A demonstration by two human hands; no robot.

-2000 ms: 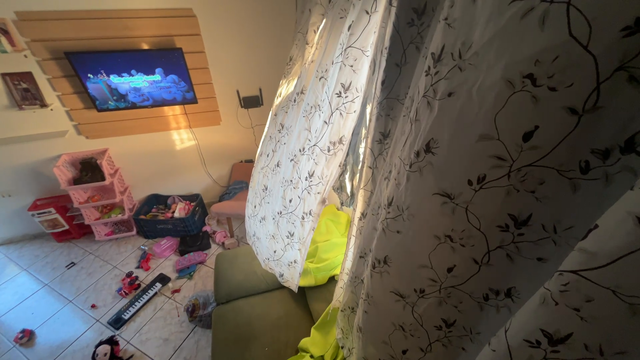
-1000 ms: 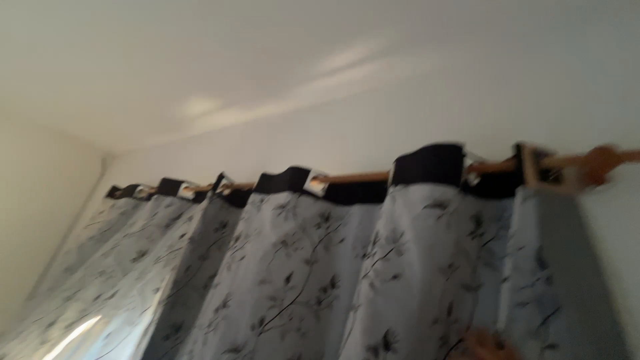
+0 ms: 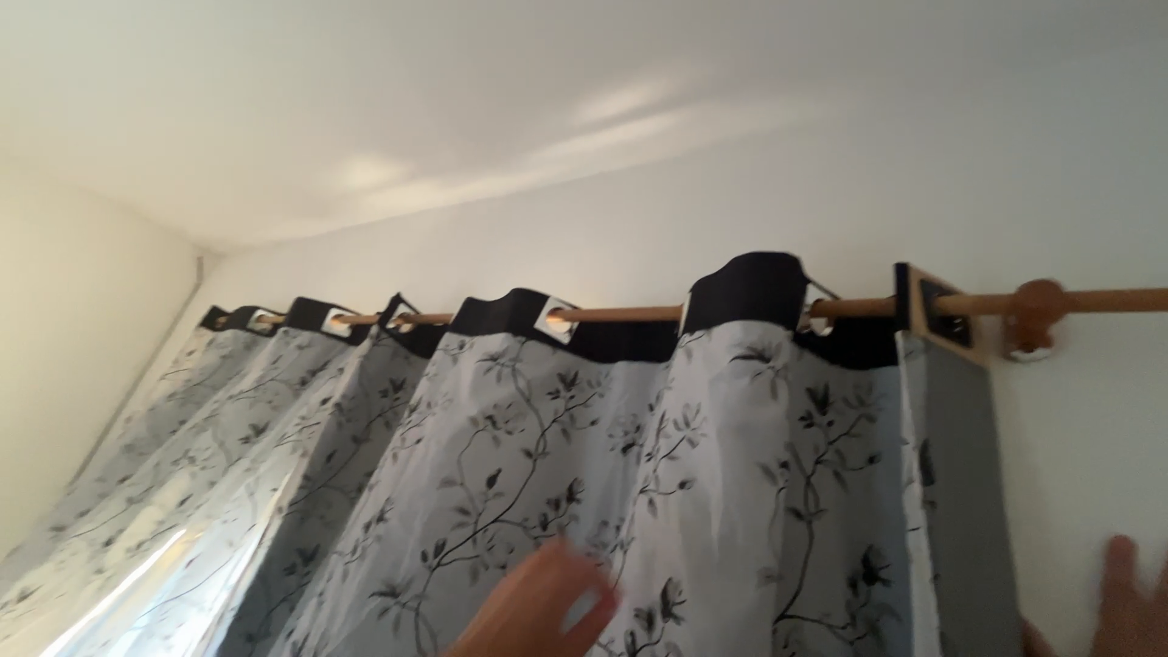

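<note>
A white curtain with a dark floral print and a black top band hangs by square eyelets from a wooden curtain rod. In front of the curtain's lower middle, my left hand is raised and blurred, its fingers partly spread; whether it touches the cloth cannot be told. My right hand is at the lower right edge, beside the curtain and in front of the wall, fingers apart and holding nothing visible. Much of it is cut off by the frame.
A wooden rod bracket is fixed to the white wall right of the curtain's end. The ceiling lies above, with streaks of light. Bright daylight shows through the curtain at the lower left.
The view has swung up from the room to the curtain rod. Both hands now show; one second ago only part of a hand was visible at the bottom.
</note>
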